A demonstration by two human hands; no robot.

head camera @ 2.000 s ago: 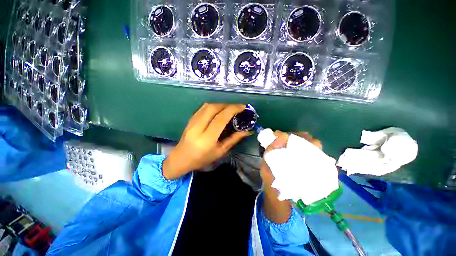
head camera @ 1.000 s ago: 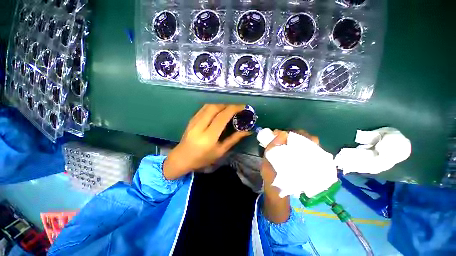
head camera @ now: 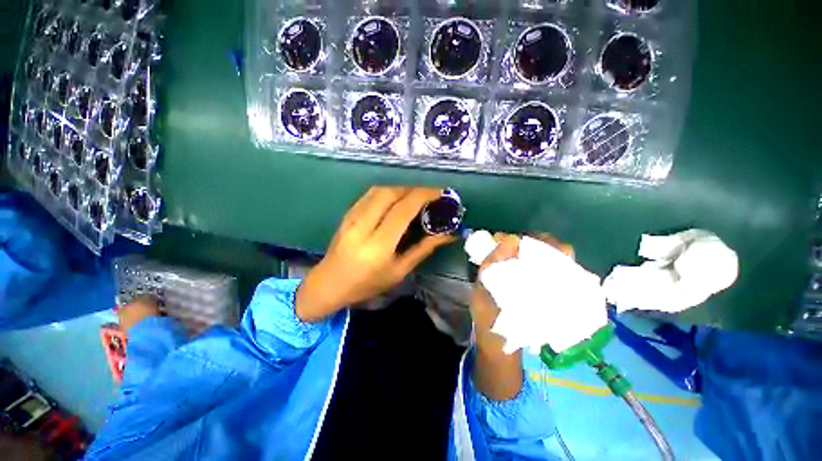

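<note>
My left hand (head camera: 368, 245) holds a dark, glossy lens assembly (head camera: 442, 214) by its shiny rim between the fingertips, above the green bench. My right hand (head camera: 497, 311) grips an air gun (head camera: 579, 349) with a green body, mostly hidden under a white wipe (head camera: 547, 297). Its pale tip points at the lens's lower right side, close to the rim; I cannot tell if they touch. The clear lens tray (head camera: 433, 160) lies beyond my hands. Dark lenses sit in its pockets, and the near right pocket shows only a hatched base.
Stacked clear lens trays (head camera: 81, 135) lie at the left. A crumpled spare wipe (head camera: 685, 273) lies on the bench at the right. A pale parts tray (head camera: 203, 297) is at lower left, with another person's hand (head camera: 138, 311) and a red crate (head camera: 114, 349). Blue sleeves show at both sides.
Another person's hand and sleeve have come in at lower left, over the pale tray and red crate. The lens tray has shifted slightly in view. My hands have hardly moved.
</note>
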